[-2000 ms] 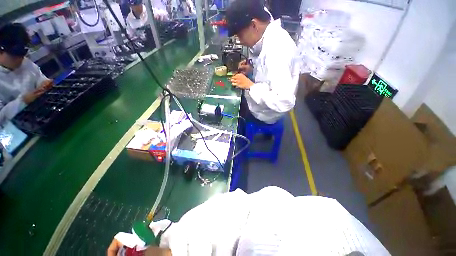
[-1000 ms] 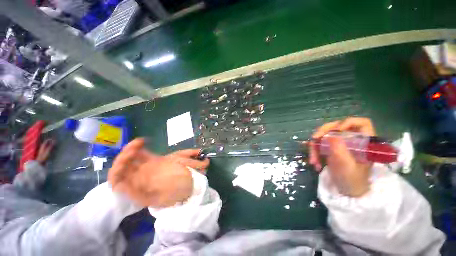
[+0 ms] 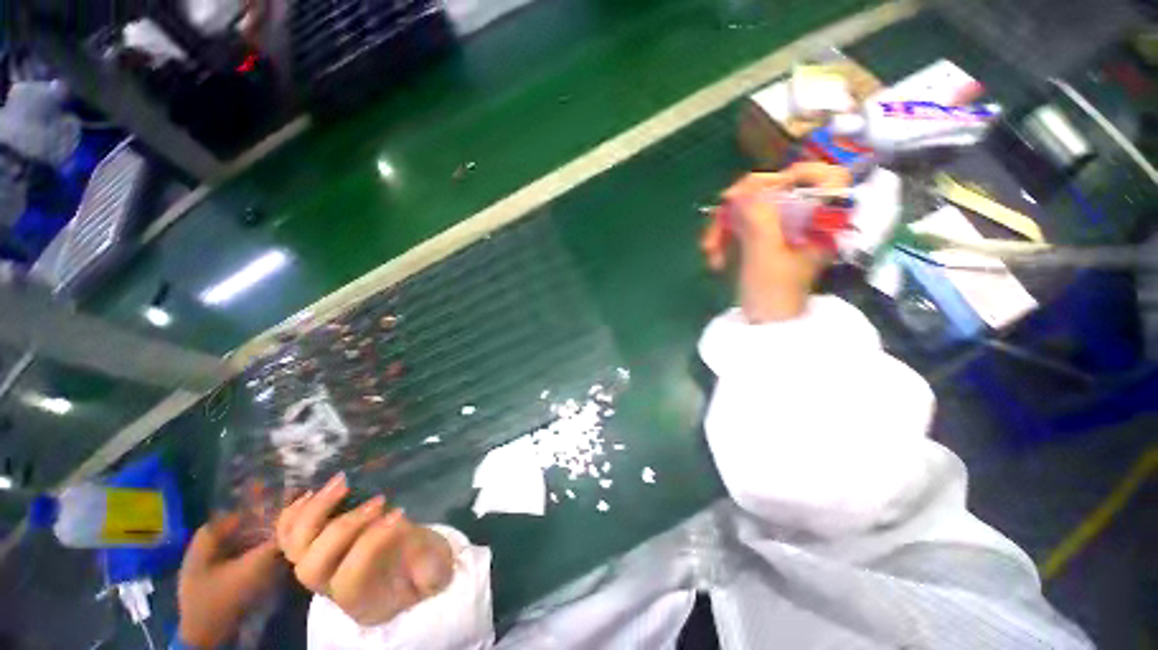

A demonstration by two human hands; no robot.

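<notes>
My right hand (image 3: 777,241) is raised at the upper right, closed around the glue syringe (image 3: 819,222) with red fluid. White tissue (image 3: 874,216) is around the syringe's right end. My left hand (image 3: 362,552) is at the lower left, fingers loosely curved and apart, with nothing visible in it. The ribbed component tray (image 3: 508,311) lies between the hands, with small coppery components (image 3: 368,349) scattered at its left. Small white pieces (image 3: 578,438) lie in a loose pile beside crumpled white paper (image 3: 512,480).
Another person's hand (image 3: 222,584) is beside my left hand. A white bottle with yellow label (image 3: 121,514) stands at the left in a blue holder. Cartons (image 3: 933,108), a yellowish strip (image 3: 991,210) and the blue dispenser (image 3: 940,292) are at the right. A pale dividing edge (image 3: 610,152) crosses behind.
The view has turned toward the right. My right hand with the syringe has moved away from the white pieces toward the cartons. The other person's hand is now left of mine and lower.
</notes>
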